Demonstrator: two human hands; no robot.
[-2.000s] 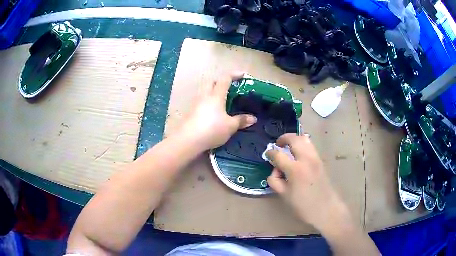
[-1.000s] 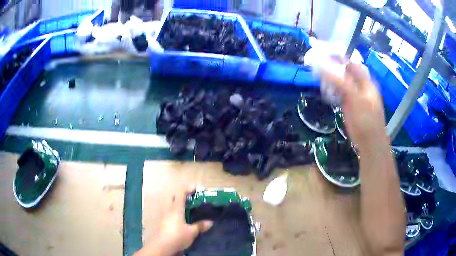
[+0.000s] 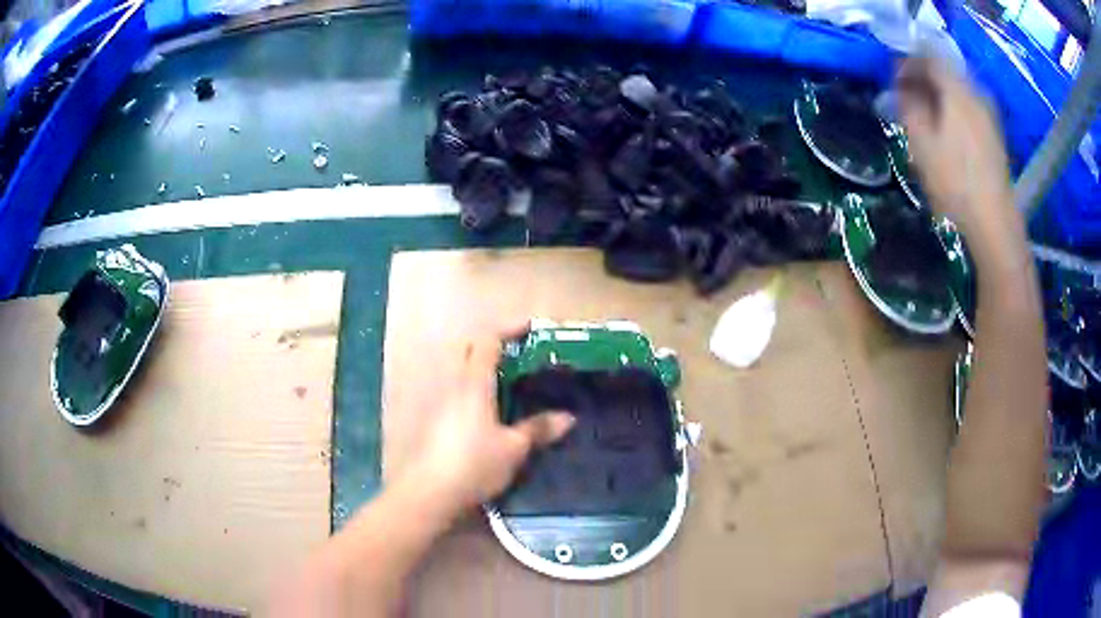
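A green housing [image 3: 588, 543] with a white rim lies on the cardboard mat in front of me, rounded end towards me. A black insert [image 3: 598, 441] sits inside it. My left hand [image 3: 483, 435] grips the housing's left side, thumb over the insert. My right hand [image 3: 948, 133] is raised at the upper right by a white plastic bag [image 3: 887, 22]; it is blurred, and its fingertips and anything in them cannot be made out. The white glue bottle [image 3: 744, 328] lies on the mat right of the housing, tip pointing away.
Loose black parts [image 3: 604, 169] are heaped behind the mat. More green housings with black inserts [image 3: 906, 266] are grouped at the right, partly behind my right forearm. Another housing [image 3: 111, 338] lies on the left cardboard. Blue bins [image 3: 724, 34] line the back.
My right hand has left the housing, where it held a white wad, and reached to the upper right by the bag. My left hand has stayed on the housing. The view tilted up, then partly down.
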